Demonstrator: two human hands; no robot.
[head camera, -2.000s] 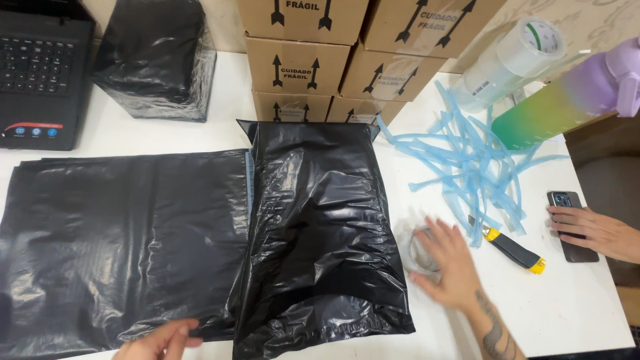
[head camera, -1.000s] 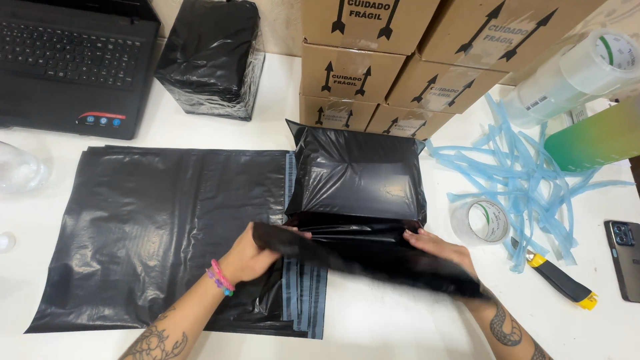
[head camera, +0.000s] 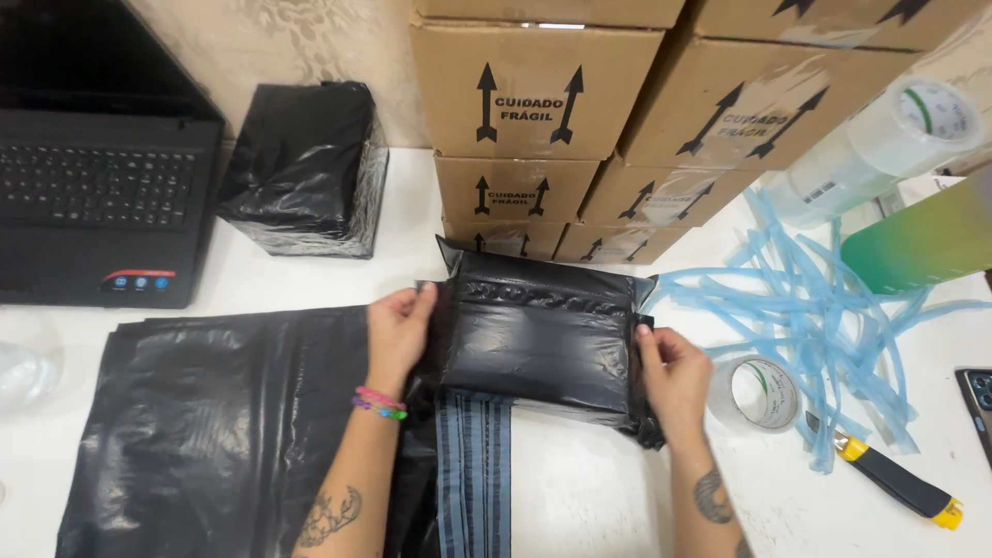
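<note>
A box-shaped package in a black plastic mailing bag (head camera: 539, 353) lies between my hands, its flap folded over the top. My left hand (head camera: 401, 333) pinches the loose plastic at its left side, and my right hand (head camera: 668, 372) pinches the plastic at its right side. Flat black mailing bags (head camera: 209, 434) lie stacked to the left, with their blue-grey adhesive strips (head camera: 474, 473) partly under the package. To the right of my right hand are a roll of clear tape (head camera: 763, 394) and a yellow and black utility knife (head camera: 891, 477) with some blade showing.
Cardboard boxes (head camera: 535, 93) are stacked behind the package. A black-wrapped box (head camera: 302, 163) stands beside a laptop (head camera: 93, 194). Blue peeled strips (head camera: 821, 325) are heaped at right, near large clear tape rolls (head camera: 876, 155), a green and yellow bottle (head camera: 914, 232) and a phone (head camera: 978, 395).
The mailing bag, spread long two seconds ago, is now folded over the box inside. Both hands have moved to its sides. The other person's hand no longer shows at the right.
</note>
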